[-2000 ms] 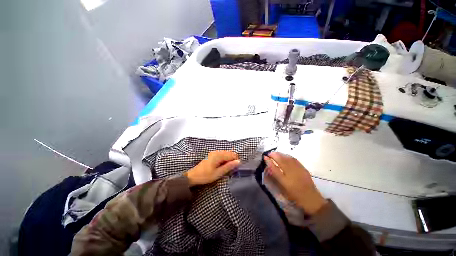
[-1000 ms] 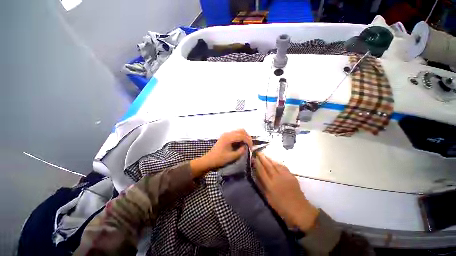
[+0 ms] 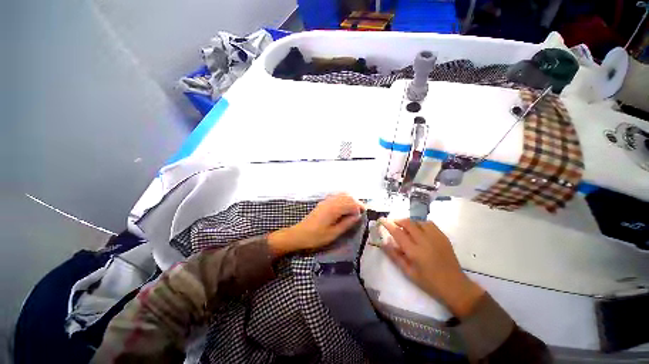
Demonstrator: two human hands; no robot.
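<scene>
The small-checked cloth [image 3: 274, 320] lies crumpled on the bed left of the needle and hangs over the front edge. A grey strip [image 3: 345, 288] with a dark edge lies along its right side. My left hand [image 3: 324, 226] pinches the top end of the strip and cloth just before the presser foot [image 3: 405, 192]. My right hand [image 3: 423, 259] rests right of the strip on the white bed, fingertips near the foot. Whether its fingers hold anything is unclear. Pale lining [image 3: 206, 199] lies at the left.
The white machine head [image 3: 484, 114] carries a plaid scrap [image 3: 551, 153]. A thread cone [image 3: 630, 82] stands upper right. A black flat rectangle [image 3: 626, 321] lies at the right. A dark navy cloth pile [image 3: 39, 313] is lower left. A pale wall [image 3: 85, 121] bounds the left side.
My right hand has moved off the strip and now lies on the bed to its right. My left hand stays at the strip's top end, slightly flatter. The view has shifted slightly.
</scene>
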